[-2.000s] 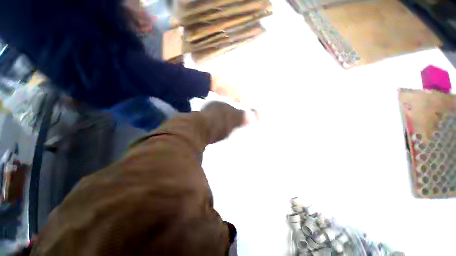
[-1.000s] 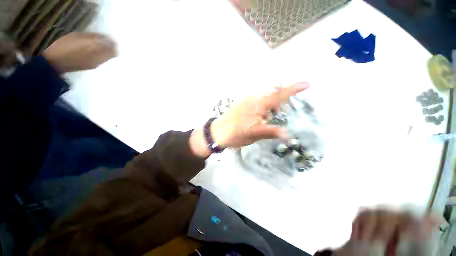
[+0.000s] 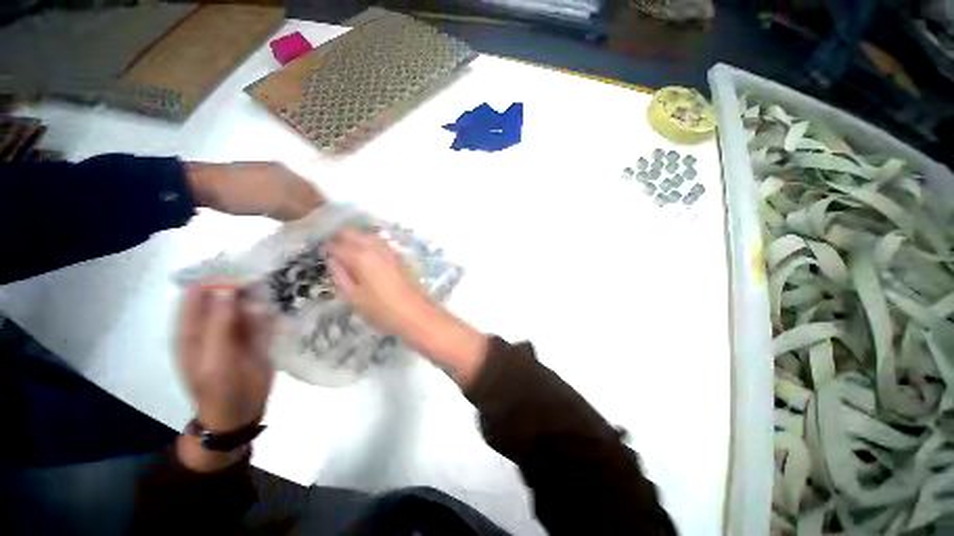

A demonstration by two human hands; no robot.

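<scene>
A clear plastic bag [image 3: 340, 340] with small rings in it lies on the white table, its mouth spread open. My left hand [image 3: 223, 351], with a dark bracelet, is blurred and holds the bag's left edge. My right hand [image 3: 382, 283] reaches over the bag from the right, its fingers bent down at the mouth; what they hold is hidden. Some dark-looking rings [image 3: 303, 281] show between my hands.
Another person's hand [image 3: 256, 191] touches the bag's far edge. Beyond lie a ring-filled board [image 3: 366, 79], pink box [image 3: 291, 47] and blue cloth [image 3: 489, 127]. Right are loose rings [image 3: 666, 176], a yellow roll [image 3: 682, 113] and a white bin [image 3: 745, 314] of strips.
The view has swung right, bringing in the bin. My left hand has come to the bag's left edge, my right hand onto the bag. The other person's hand has reached it.
</scene>
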